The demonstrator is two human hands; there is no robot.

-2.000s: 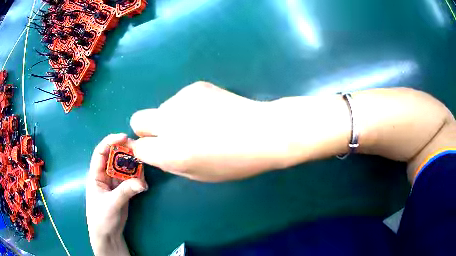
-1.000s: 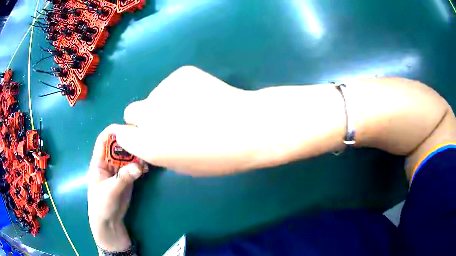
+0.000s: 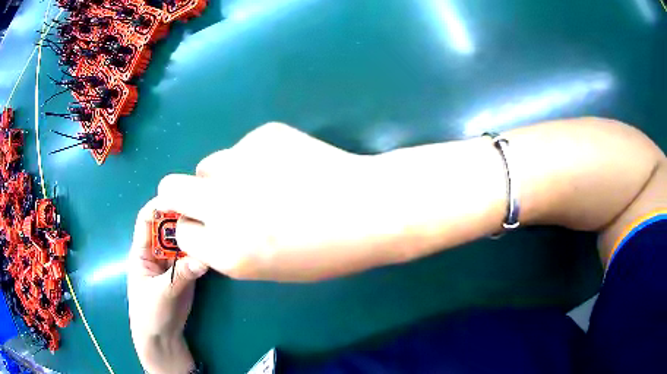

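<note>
An orange-red square housing (image 3: 164,234) with a black ring line and a dark centre is held in the fingers of my left hand (image 3: 162,299), at the lower left. My right hand (image 3: 256,208) reaches across from the right. Its fingers are closed at the housing's face and cover the right part of it. A thin black wire (image 3: 173,272) sticks out below the housing, over my left thumb. Whether my right fingers hold a tool or a wire is hidden.
Wired housings (image 3: 110,55) stand packed in rows at the upper left. A looser heap of orange-red housings (image 3: 33,256) lies at the far left, beyond the yellow line. A small white piece (image 3: 265,361) is at the near edge.
My right fingers have shifted over the housing's centre and cover more of its right side than two seconds ago. A thin black wire now shows below the housing.
</note>
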